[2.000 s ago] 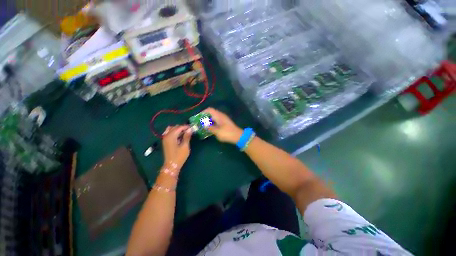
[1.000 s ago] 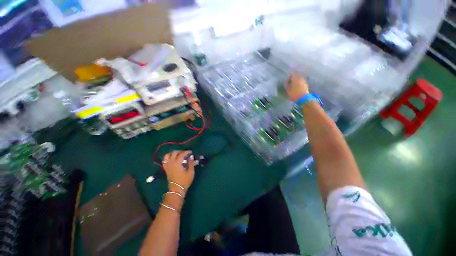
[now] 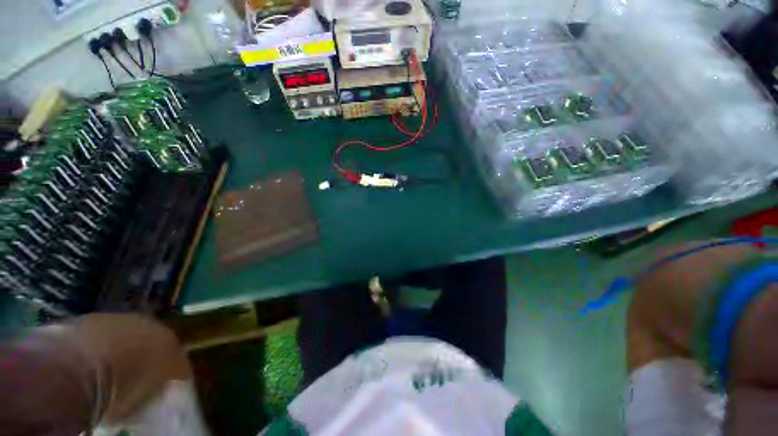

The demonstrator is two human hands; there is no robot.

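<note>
Neither hand shows; only parts of my arms are in view, large and cut off at the lower left and lower right, with a blue wristband on the right. The white test lead connector [image 3: 380, 180] lies on the green mat with red and dark wires on it. A small white plug [image 3: 324, 185] lies just left of it. The clear blister tray [image 3: 546, 204] on the right holds several green circuit boards [image 3: 573, 157] in its front row and a few behind. The brown pad [image 3: 264, 223] lies left of centre.
A power supply [image 3: 305, 81] with red digits stands beside a meter [image 3: 384, 43] on a lower instrument [image 3: 380, 94]. Green board panels [image 3: 64, 200] stand upright in rows at left, beside a long black rack [image 3: 158, 238]. Black plugs [image 3: 119, 38] sit in a power strip at upper left.
Both hands have left the mat and tray and gone out of the picture. The connector held in my left hand now lies on the mat. The view has shifted, showing more upright panels at left.
</note>
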